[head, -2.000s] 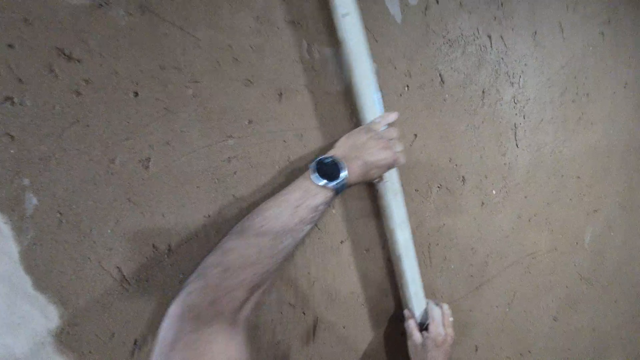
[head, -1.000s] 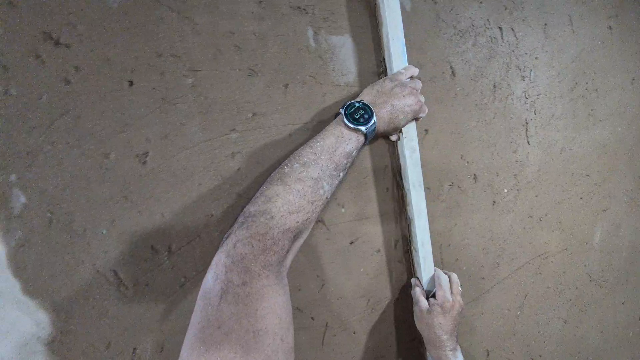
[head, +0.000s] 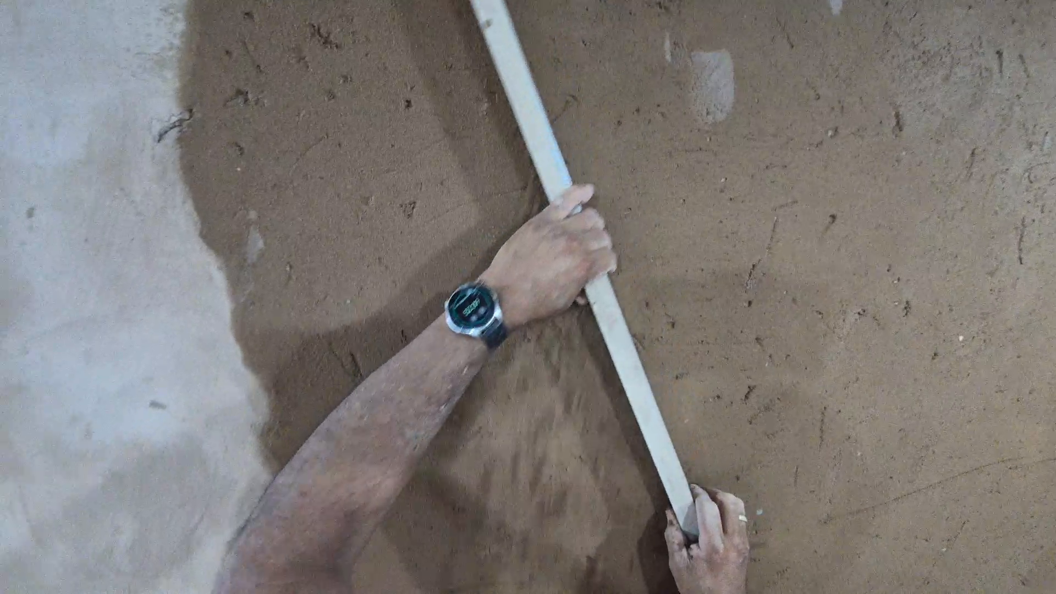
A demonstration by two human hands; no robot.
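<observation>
A long, pale straightedge bar [head: 631,375] slants across the brown plastered wall [head: 866,371], from the top middle down to the lower right. My left hand [head: 553,257] wraps around it near the middle of the view, with a round watch [head: 473,309] on the wrist. At the bar's lower end, my right hand [head: 711,540] grips it between thumb and fingers; a ring shows on one finger. The bar's upper end lies outside the view. Whether its whole edge touches the wall cannot be told.
Smoother, pale grey wall surface [head: 107,289] borders the brown coat along an uneven edge at the left. Small pits and scratches mark the brown coat, and a pale patch [head: 713,85] shows at the upper right of the bar. Shadows fall beside the bar and arm.
The bar, held in both hands, now leans further left at its top than one second ago. More of the pale wall at the left shows, as the view has shifted.
</observation>
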